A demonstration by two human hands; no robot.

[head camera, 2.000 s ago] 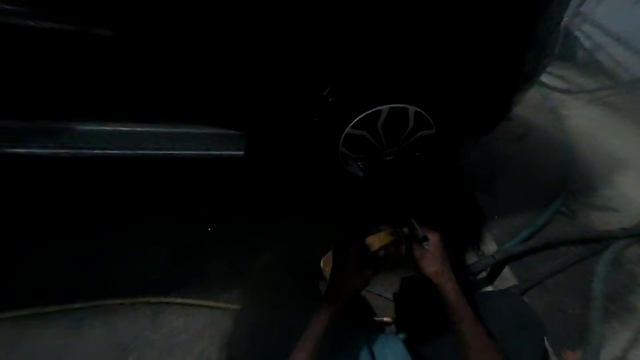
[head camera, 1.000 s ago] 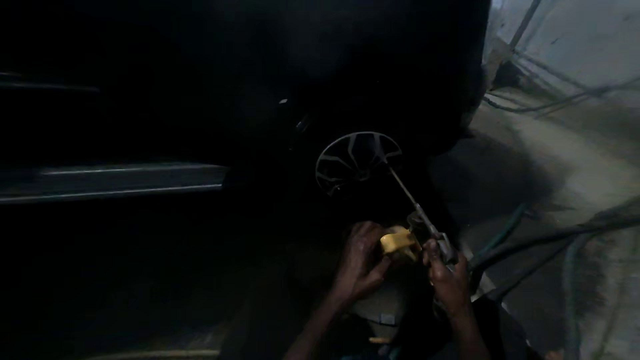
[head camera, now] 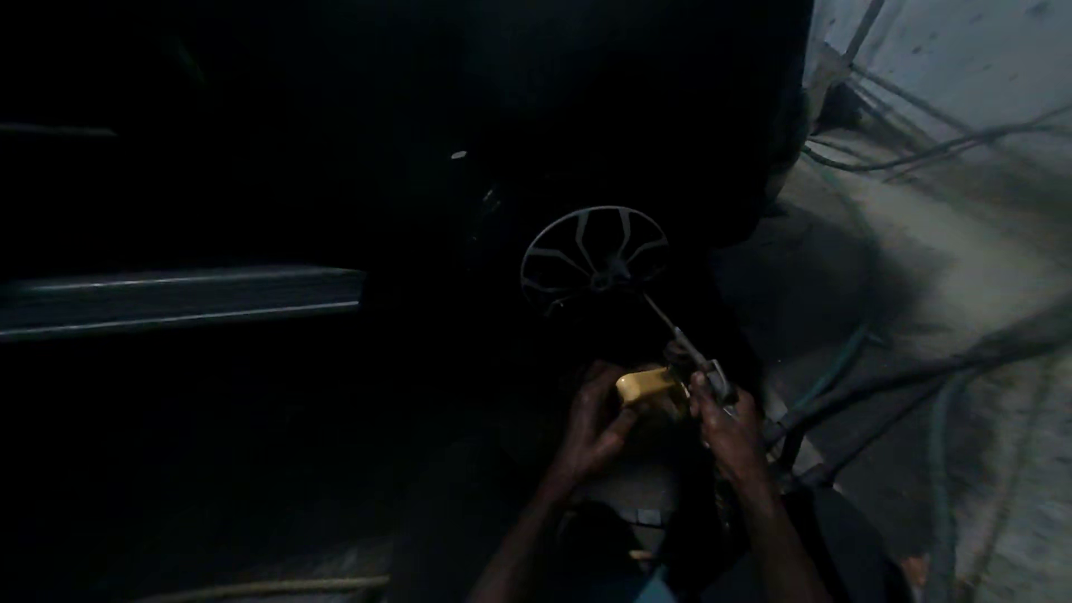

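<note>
My right hand is closed around the grip of a metal spray gun, whose thin nozzle points up and left at a car's alloy wheel. Pale spray or a reflection shows near the hub. My left hand grips the left side of a yellow object, perhaps a container, just below the wheel. Between the hands, a dark round part touches the gun; how it joins the yellow object is too dark to tell.
The dark car body fills the left and middle, with a side sill at left. Green hose and black hose cross the concrete floor at right. A yellowish hose lies at lower left. A pale wall stands behind.
Two seconds ago the gun's long nozzle was not visible; now it points at the wheel. The yellow object and both hands stay close together. The view has shifted.
</note>
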